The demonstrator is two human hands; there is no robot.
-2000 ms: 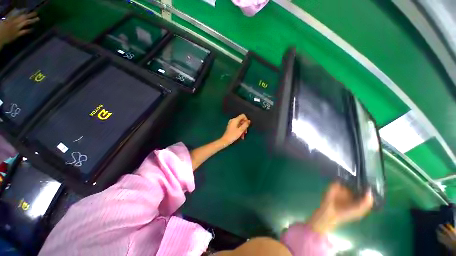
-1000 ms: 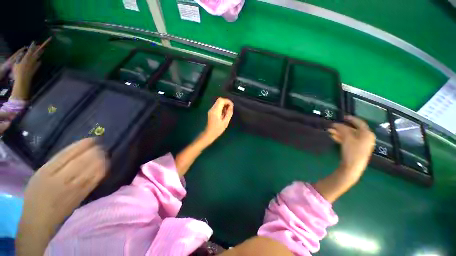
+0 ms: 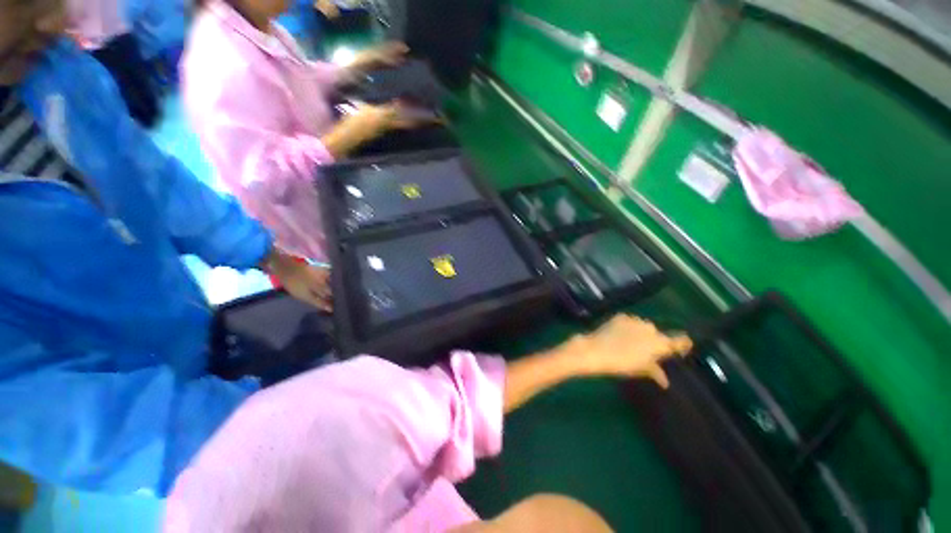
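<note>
My left hand (image 3: 626,349), blurred, reaches from a pink sleeve to the near corner of a thick black tray stack (image 3: 714,453) at the right. Its fingers are apart and a fingertip is at the tray's rim. No held object shows. The tray's two tablets (image 3: 782,359) have dark, glossy faces with small white marks; the lower one is partly cut off. My right hand is out of the picture. A skin-coloured shape at the bottom edge is too cut off to tell.
A tray (image 3: 360,338) with two tablets showing yellow marks stands left of centre. Another two-tablet tray (image 3: 615,302) lies behind it. A person in blue (image 3: 94,281) and one in pink (image 3: 250,115) are at the left. A pink cloth (image 3: 793,187) hangs on the rail.
The view has swung left, bringing the neighbours into sight. My left hand has gone from loosely curled over the bench to fingers apart at the tray. My right hand has left the picture.
</note>
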